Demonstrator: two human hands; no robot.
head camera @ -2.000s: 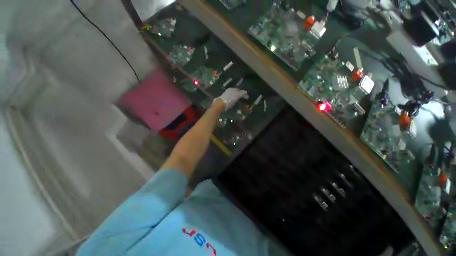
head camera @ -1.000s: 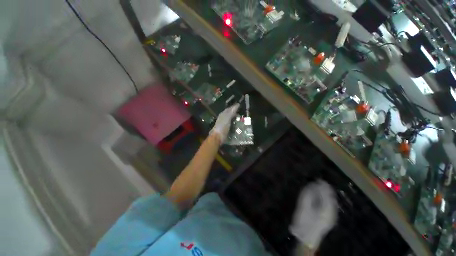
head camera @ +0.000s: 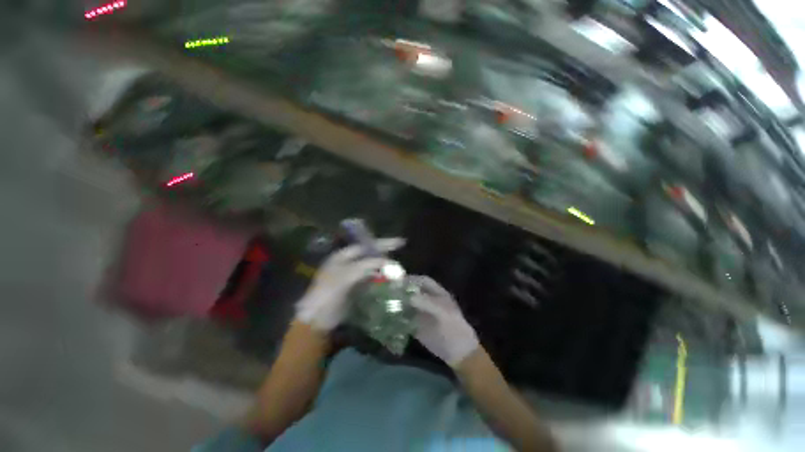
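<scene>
A green circuit board (head camera: 385, 318) is held between my two white-gloved hands in front of my body, left of the black slotted tray (head camera: 583, 340). My left hand (head camera: 340, 281) grips the board's left and upper side, near a pale plug-in stick (head camera: 357, 235) at its top edge. My right hand (head camera: 441, 321) is on the board's right side. The picture is motion-blurred, so the exact finger contact and whether the stick is joined to the board cannot be told. Short silver edges of several boards show in the tray.
The upper shelf's pale front edge (head camera: 353, 152) crosses above the tray, with blurred circuit boards (head camera: 362, 93) and lit indicators behind it. More boards lie on the lower shelf at the left. A pink bin (head camera: 181, 263) with a red box (head camera: 240, 281) stands at the left.
My left hand has drawn the board back from the lower shelf towards my body. My right hand has moved left from over the tray to the board. The view has turned.
</scene>
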